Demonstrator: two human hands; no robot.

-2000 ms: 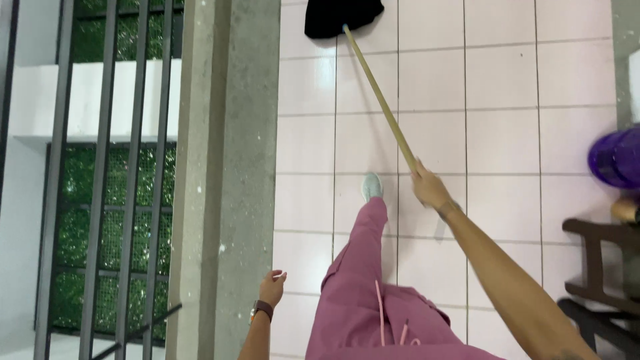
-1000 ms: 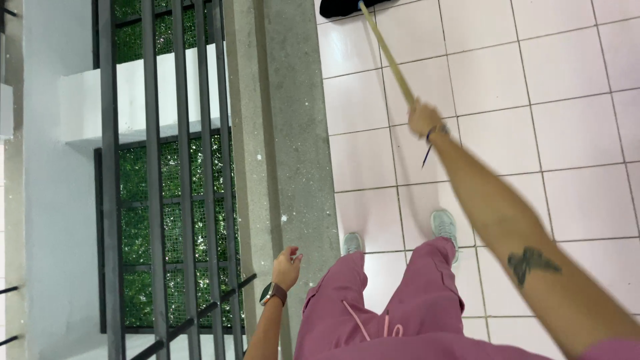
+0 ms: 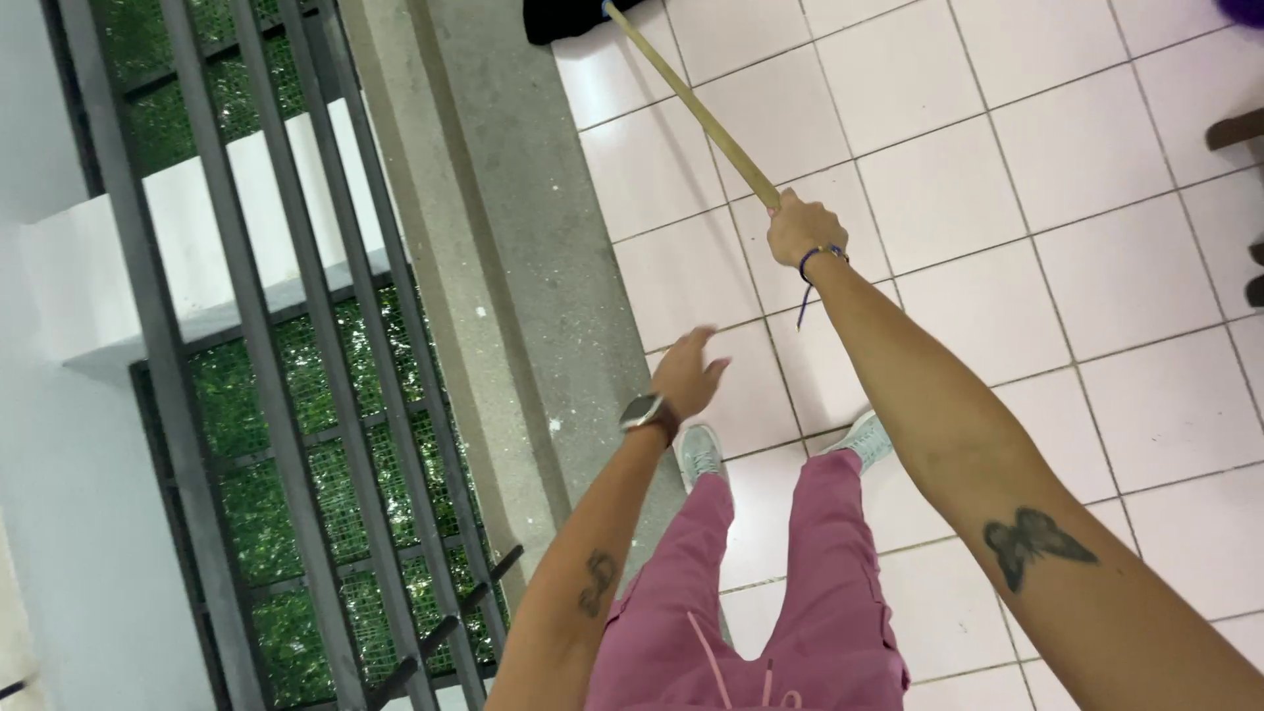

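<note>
My right hand (image 3: 805, 227) is closed around the upper end of a wooden pole (image 3: 701, 114), which slants up and left across the floor. At the pole's far end, a black cloth-like head (image 3: 568, 18) lies on the tiles by the concrete strip, partly cut off by the top edge of the view. My left hand (image 3: 688, 375), with a watch on its wrist, hangs in the air above the tiles, fingers apart and holding nothing. It is below and left of my right hand, not touching the pole.
Pink-white floor tiles (image 3: 948, 197) surround my feet. Along the left runs a raised concrete ledge (image 3: 494, 296) with dark metal bars (image 3: 257, 336) beyond it. Parts of dark brown furniture (image 3: 1234, 130) and a purple object (image 3: 1242, 10) show at the right edge.
My left hand has moved from low beside the ledge up and right, toward the pole. My right hand keeps its hold on the pole. The view has turned somewhat.
</note>
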